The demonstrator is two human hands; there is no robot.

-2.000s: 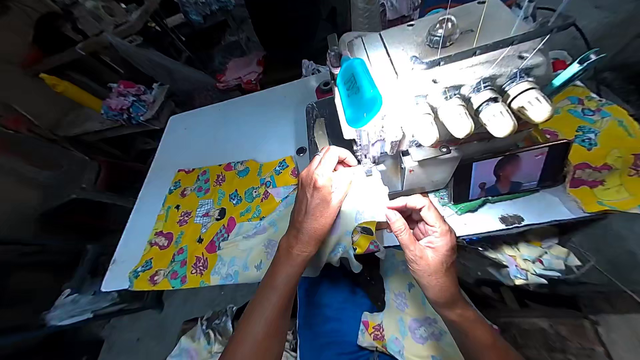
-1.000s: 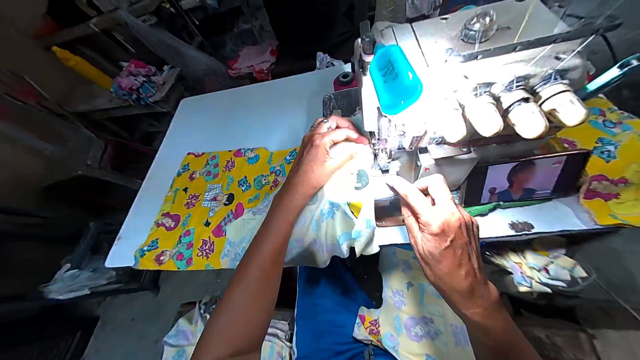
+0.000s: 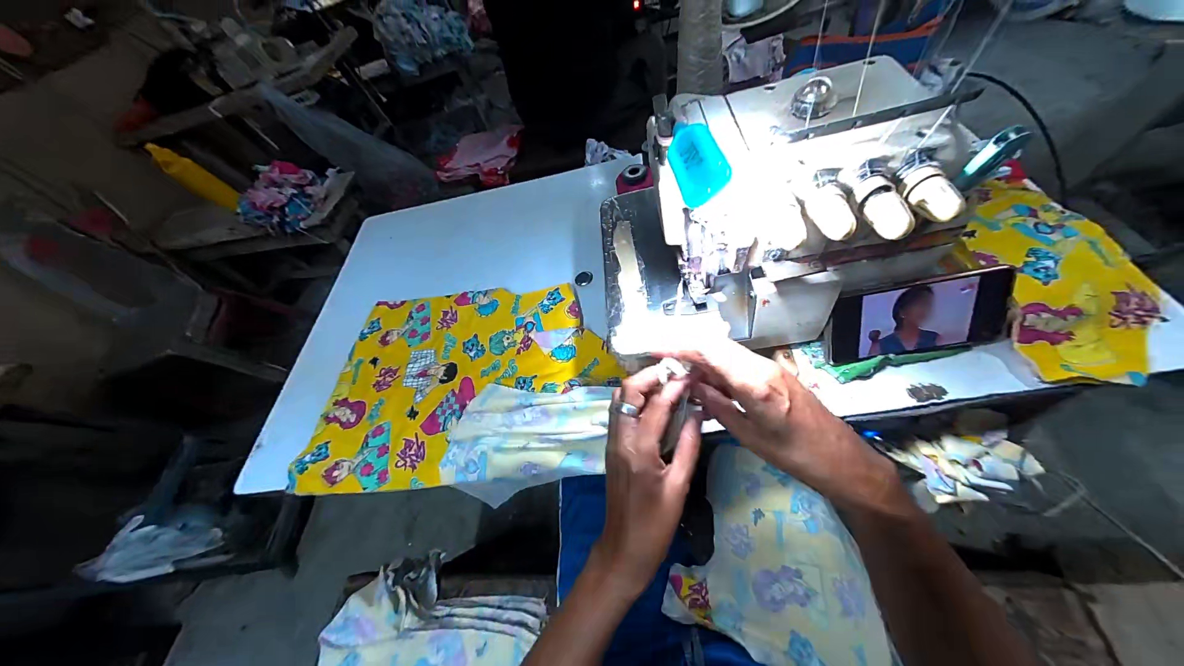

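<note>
Both my hands meet in front of the overlock sewing machine [image 3: 786, 176], at the table's front edge. My left hand [image 3: 652, 444], with a ring on one finger, pinches a small piece of pale cloth [image 3: 673, 370] at its fingertips. The fingers of my right hand [image 3: 763, 398] close on the same spot from the right; what lies between them is mostly hidden. Left of my hands, a yellow printed fabric piece [image 3: 490, 342] lies on the table with its pale reverse side [image 3: 536, 430] folded up near me. Another pale printed piece [image 3: 786, 564] hangs over my lap.
A phone [image 3: 920, 314] showing a person leans against the machine's front right. More yellow fabric [image 3: 1064, 287] lies at the table's right end. Fabric scraps [image 3: 971, 462] sit below the table edge. A blue plastic piece [image 3: 699, 166] is on the machine head, beside thread cones and bright light.
My hands have moved from beside the presser foot back toward me and come together. The cloth that was at the needle area is no longer there. The view has shifted.
</note>
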